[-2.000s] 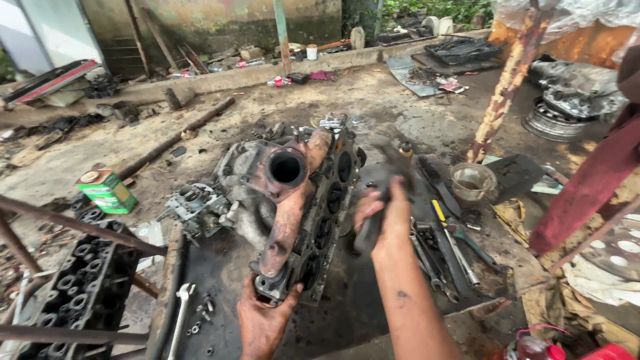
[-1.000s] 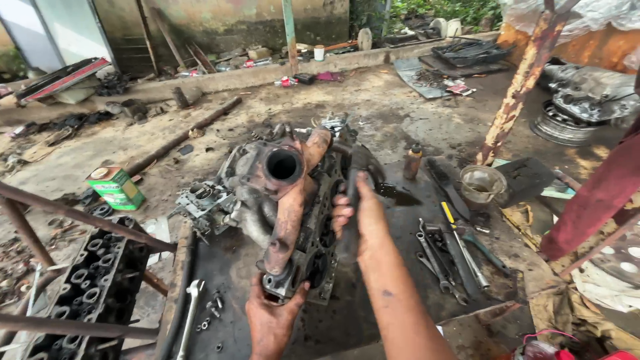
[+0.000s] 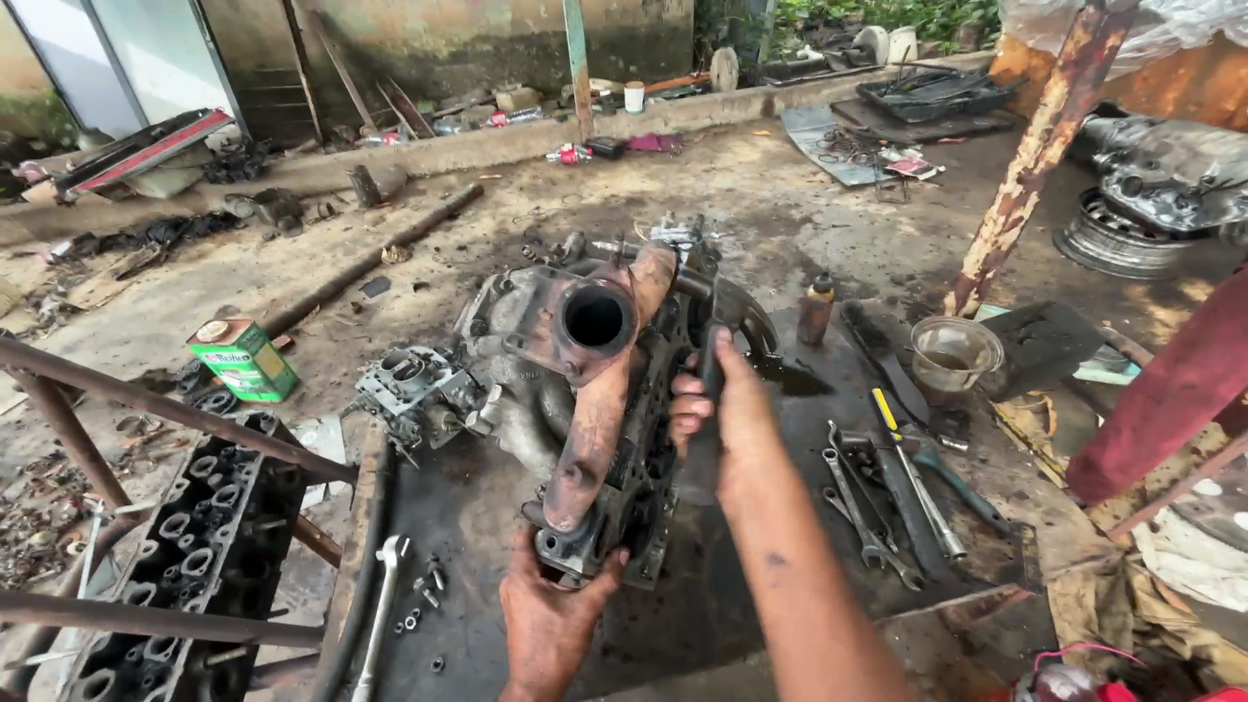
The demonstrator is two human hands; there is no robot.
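A greasy cylinder head [image 3: 648, 439] rests on the dark bench, with a rusty exhaust manifold [image 3: 593, 439] attached along it and the round port facing up. My left hand [image 3: 558, 614] grips the near end of the head, thumb on one side and fingers on the other. My right hand [image 3: 726, 414] is closed around the dark handle of a tool [image 3: 717, 366], whose upper end lies near the head's far right side; its kind is hard to tell. An intake manifold [image 3: 517, 419] and a carburetor [image 3: 411, 390] adjoin on the left.
Wrenches [image 3: 858, 507], a yellow-ended tool [image 3: 912, 468] and a plastic tub [image 3: 955, 353] lie right, near a small bottle [image 3: 816, 310]. A combination wrench [image 3: 382, 604] and loose bolts [image 3: 429, 590] lie left. Another engine part [image 3: 175, 575] stands beyond a metal frame [image 3: 166, 400]. A rusty post [image 3: 1033, 166] rises at right.
My right hand, holding the dark tool, has moved in from the right toward the cylinder head's side. My left hand keeps its hold on the near end.
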